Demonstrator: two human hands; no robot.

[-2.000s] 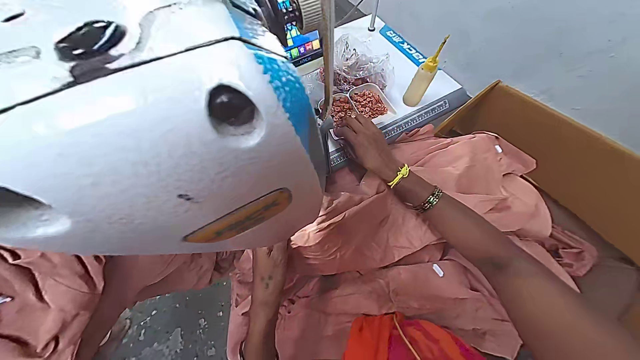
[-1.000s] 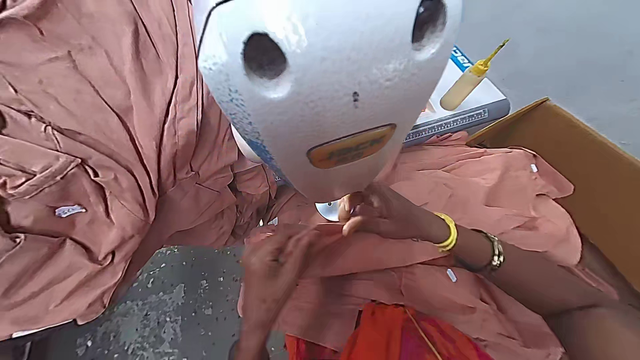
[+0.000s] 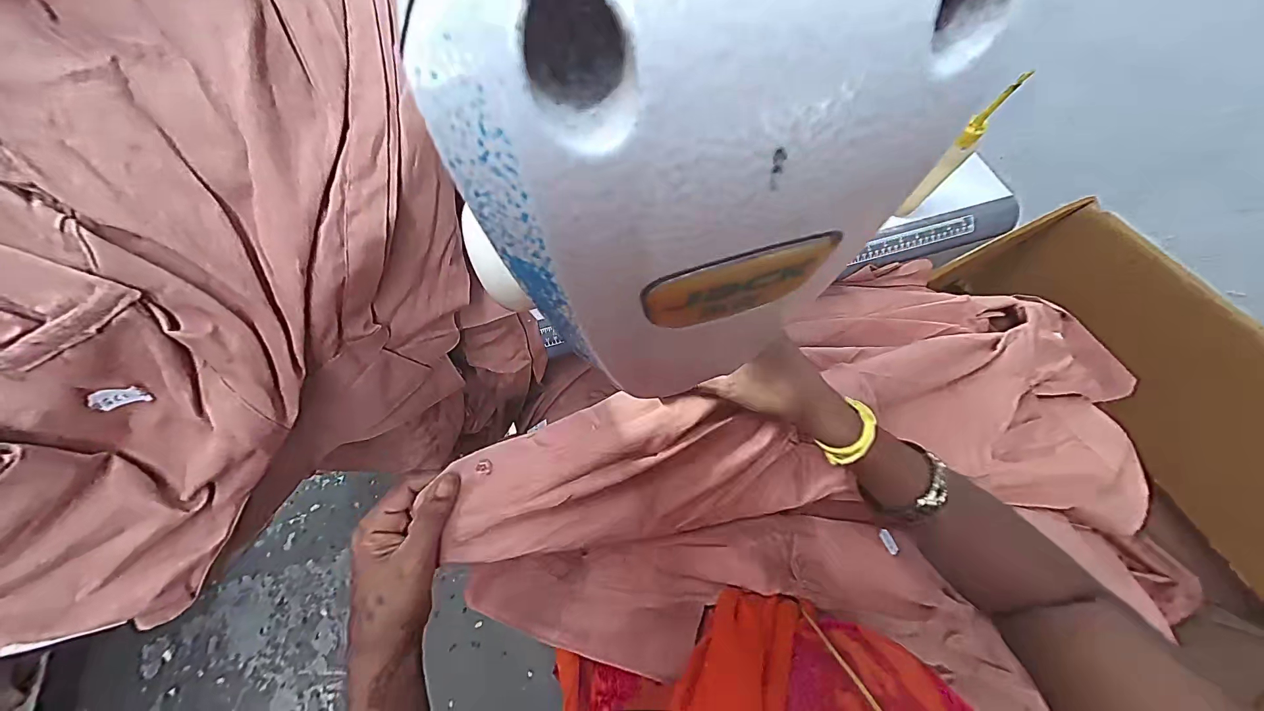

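Observation:
A white Jack sewing machine head [image 3: 691, 178] fills the upper middle of the view and hides its needle area. Below it stretches a dusty-pink fabric garment [image 3: 612, 484], with a small round button near its left edge. My left hand [image 3: 405, 533] pinches that edge between thumb and fingers. My right hand [image 3: 765, 385], with a yellow bangle at the wrist, lies on the cloth just under the machine head; its fingertips are partly hidden, so its grip is unclear.
More pink garments [image 3: 197, 247] are heaped on the left, over a speckled grey surface [image 3: 267, 583]. A cardboard box [image 3: 1116, 326] stands at the right. Behind the machine, a yellow-tipped bottle [image 3: 943, 178] is beside the machine bed's printed scale [image 3: 918, 239].
My right hand has come from the tray of small reddish pieces to the cloth under the machine head. My left hand has moved left and holds the cloth's edge. The view has shifted.

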